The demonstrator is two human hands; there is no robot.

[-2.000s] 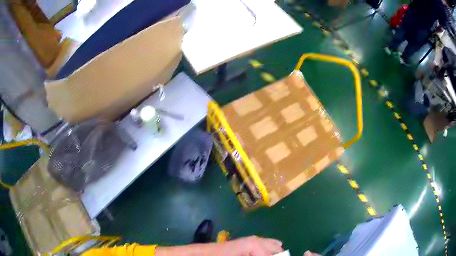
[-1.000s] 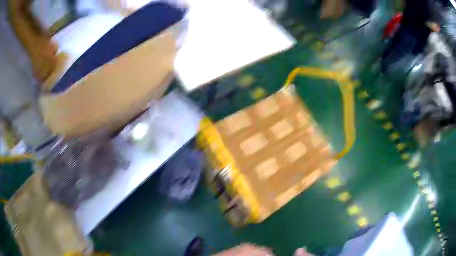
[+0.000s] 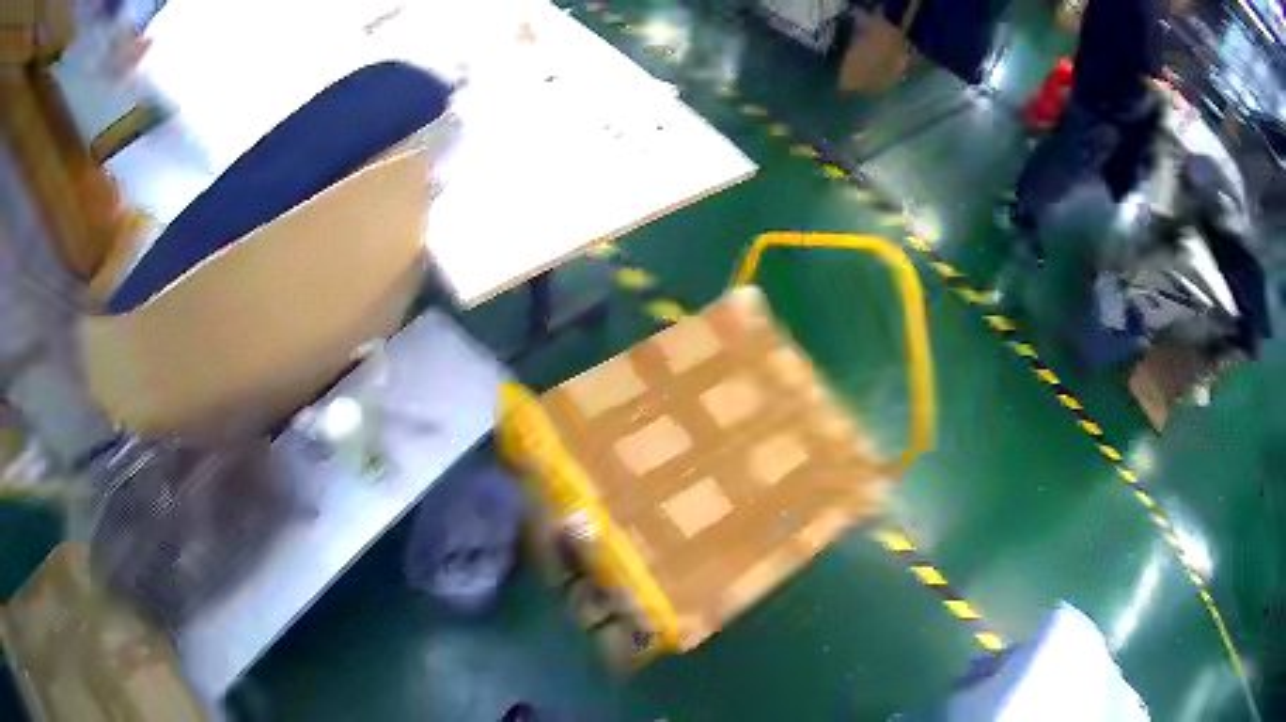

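Observation:
Neither of my hands is in the picture now, and no held thing shows. Nearest in front of me stands the platform trolley (image 3: 726, 466), its deck covered in taped brown cardboard. It has a curved yellow tube handle at the far right side and a yellow rail along the left side. To its left is a grey side bench (image 3: 303, 571). On the bench stand a pale bottle (image 3: 343, 416), slightly blurred, and a round dark floor fan (image 3: 191, 529).
A white table (image 3: 592, 169) stands behind the trolley. A brown board (image 3: 268, 332) and dark-blue padded board (image 3: 296, 169) are at left. A plastic bin (image 3: 466, 543) is on the floor. A pale-blue angular object (image 3: 1065, 677) is at bottom right. Black-yellow tape crosses the floor.
My hands have left the picture at the bottom edge. The whole view has shifted, so the trolley, bench and table sit lower and further left, and more of the white table shows.

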